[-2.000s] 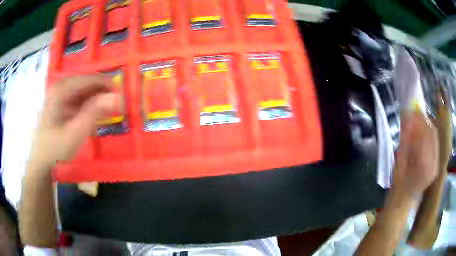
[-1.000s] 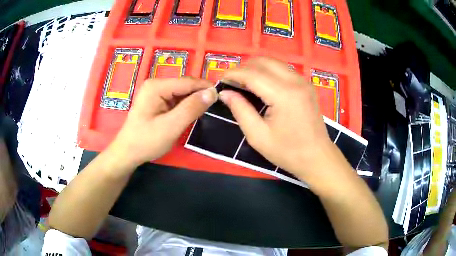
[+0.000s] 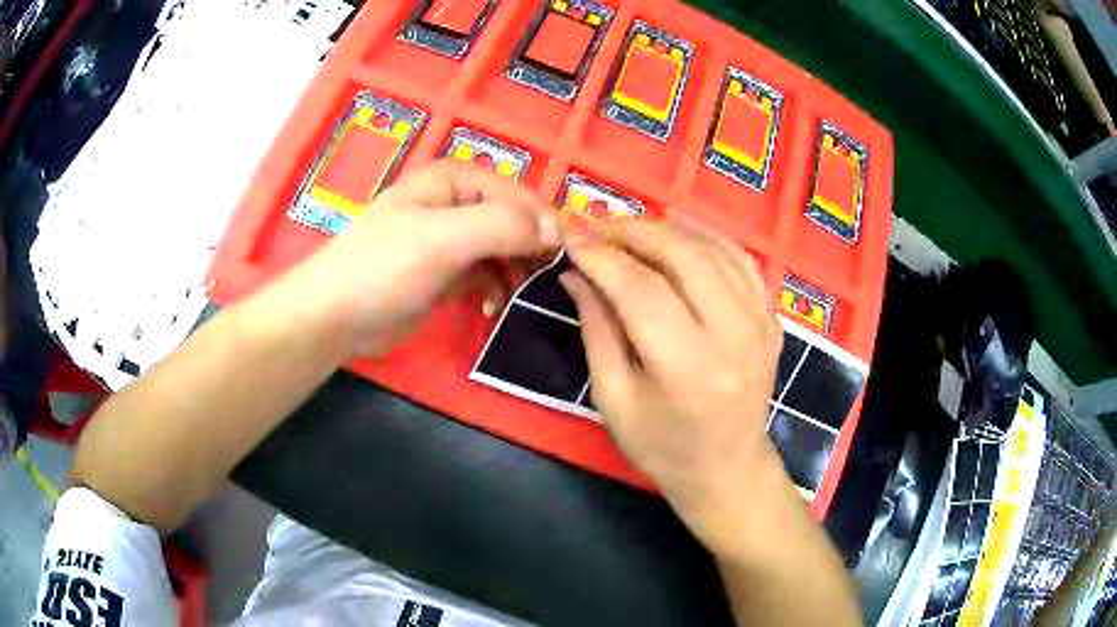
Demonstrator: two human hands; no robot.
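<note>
The die-cut pad sheet point(image 3: 534, 353), white-bordered with two rows of black rectangles, lies slanted across the front of the red parts tray point(image 3: 423, 398). My left hand point(image 3: 423, 251) and my right hand point(image 3: 680, 343) meet at the sheet's upper left corner, fingertips pinching its edge, which is bent up. My right hand covers the sheet's middle. Silver frames with yellow squares sit in the tray pockets, such as one phone middle frame point(image 3: 361, 159) at the left. Several front-row frames are partly hidden by my hands.
A white lattice pile point(image 3: 159, 159) lies left of the tray. The black bench edge point(image 3: 490, 514) is in front. Green surface point(image 3: 931, 196) runs behind. At right are glossy dark film point(image 3: 906, 453), black-gridded sheets point(image 3: 962, 514) and a yellow-patched sheet point(image 3: 1007, 527). Part of an arm shows at the far right edge.
Two seconds ago my hands were apart and no sheet lay on the tray; one second ago both held the sheet's corner. Since then the view has rotated, and my hands remain at that corner.
</note>
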